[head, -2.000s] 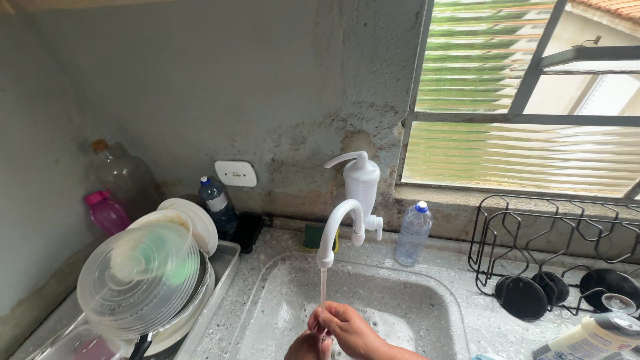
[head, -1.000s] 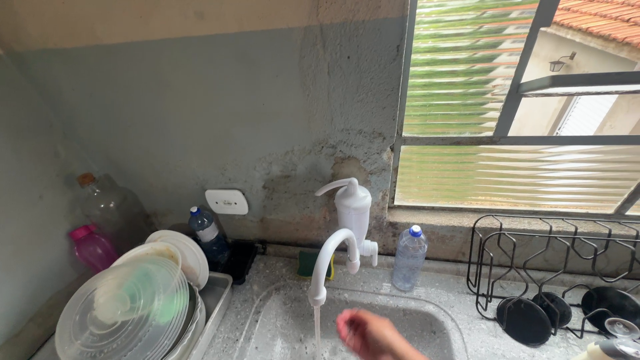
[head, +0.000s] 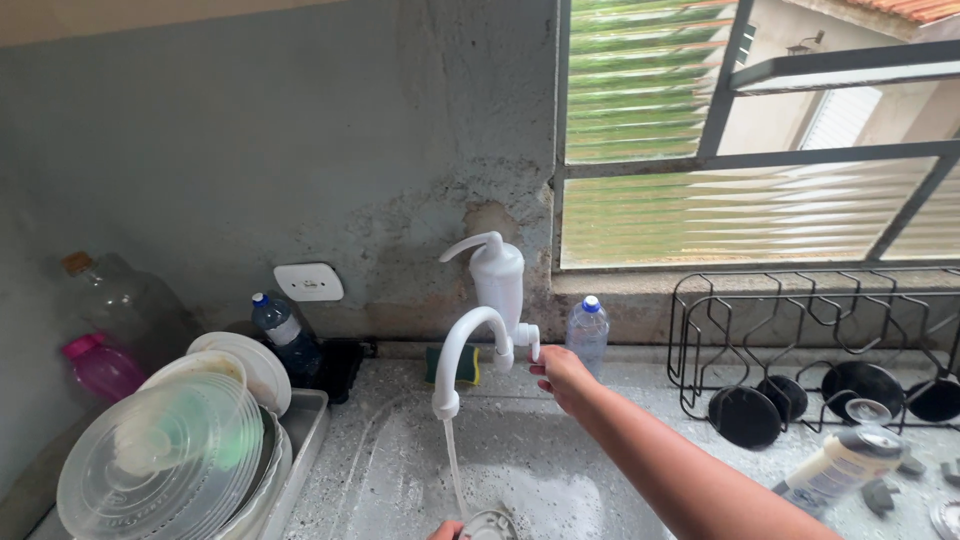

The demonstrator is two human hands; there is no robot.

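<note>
My right hand (head: 564, 376) is at the small side handle (head: 535, 343) of the white plastic faucet (head: 452, 352), its fingertips touching or just beside the lever. Water (head: 453, 457) runs from the curved spout down into the speckled stone sink (head: 409, 480). At the bottom edge only the fingertips of my left hand (head: 448, 531) show, against a round greyish metal-looking part (head: 489, 525) under the stream; most of that hand and the item lie out of frame. White suds (head: 559, 499) lie in the basin.
Left of the sink, a tray (head: 311, 420) holds stacked plates and a clear plastic lid (head: 142, 465). Behind stand a sponge (head: 469, 365) and a clear bottle (head: 589, 330). A black wire rack (head: 679, 352) and a squeeze bottle (head: 844, 461) are on the right.
My right hand has moved from over the basin up to the faucet's side handle. Two seconds ago both hands were together under the stream.
</note>
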